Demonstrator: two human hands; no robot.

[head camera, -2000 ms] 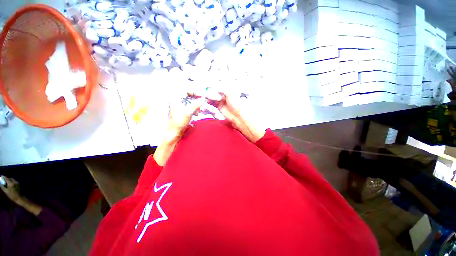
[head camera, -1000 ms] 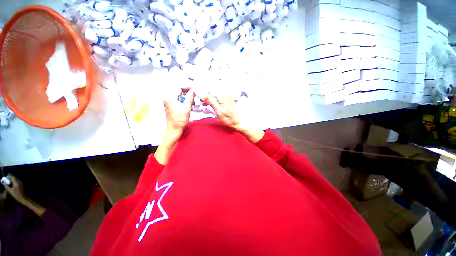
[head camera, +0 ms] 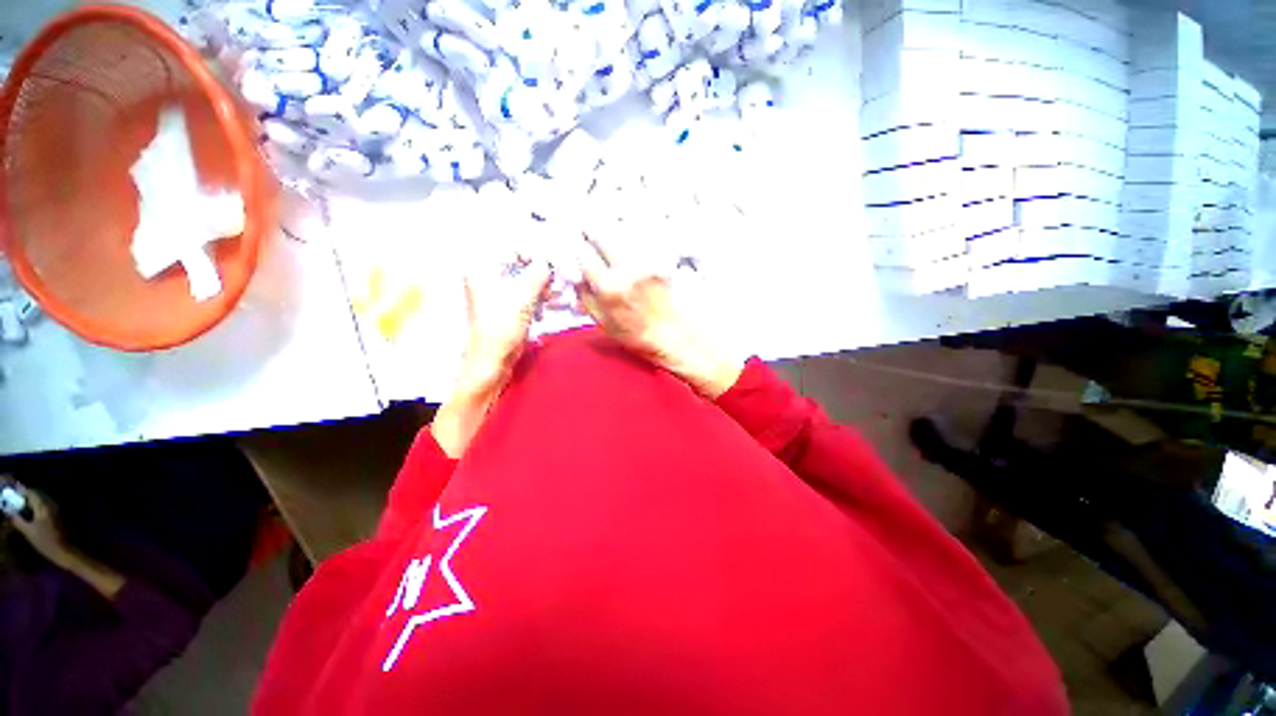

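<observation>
My left hand (head camera: 500, 315) and my right hand (head camera: 633, 301) are close together at the table's near edge, fingers bent towards each other. Glare washes out the fingertips. Something small and whitish shows between the hands, but I cannot tell which hand holds it. A small dark-bluish spot shows at my left fingertips. A large pile of white pieces with blue marks (head camera: 525, 105) lies along the far side of the table, with more pale pieces scattered just beyond my fingers.
An orange mesh basket (head camera: 252, 210) with a white scrap (head camera: 179, 210) inside stands at the left. Yellow marks (head camera: 389, 302) are on the white table (head camera: 798, 280). Stacked white boxes (head camera: 1036, 154) stand at the right. Another person's hand (head camera: 35, 525) shows at lower left.
My right hand has turned, and its fingers now reach slightly further forward over the table. My left hand stays near the same place. The basket and boxes shift slightly with the view.
</observation>
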